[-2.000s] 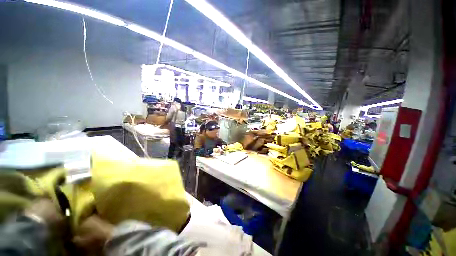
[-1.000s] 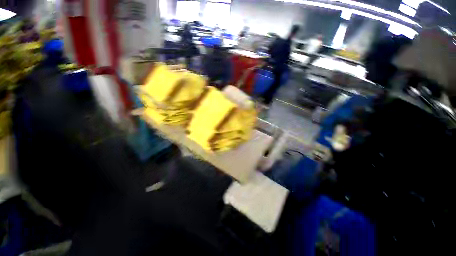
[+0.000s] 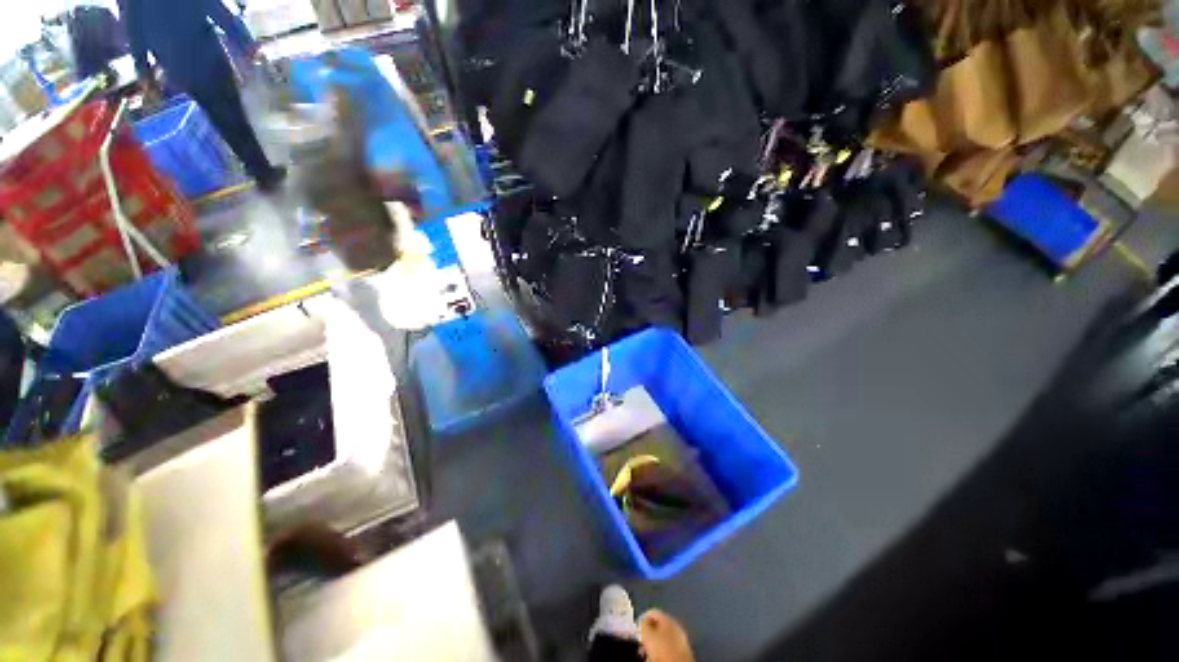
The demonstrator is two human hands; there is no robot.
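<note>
A blue plastic bin (image 3: 763, 481) stands on the grey floor near the middle. It holds a pale flat piece (image 3: 627, 420), a brownish piece with a small yellow curved piece, and scissors or snips (image 3: 604, 404). At the left edge is a stack of yellow bag bodies (image 3: 65, 556). My left hand is not in view. A small skin-coloured shape at the bottom edge, beside a white shoe tip (image 3: 617, 608), may be part of my right hand (image 3: 662, 636); it is cut off and I cannot tell what it does.
Black bag pieces (image 3: 647, 155) hang on a rack beyond the bin. A white crate (image 3: 375, 388) with black pieces, a beige board (image 3: 194, 543) and a red crate (image 3: 91, 194) are left. Brown bags (image 3: 1021, 91) and a blue bin (image 3: 1047, 220) are upper right. A person (image 3: 194, 65) stands upper left.
The view has swung right and down, from the long tables to the floor bin and black rack. Both hands showed at a yellow bag two seconds ago; that bag is out of view.
</note>
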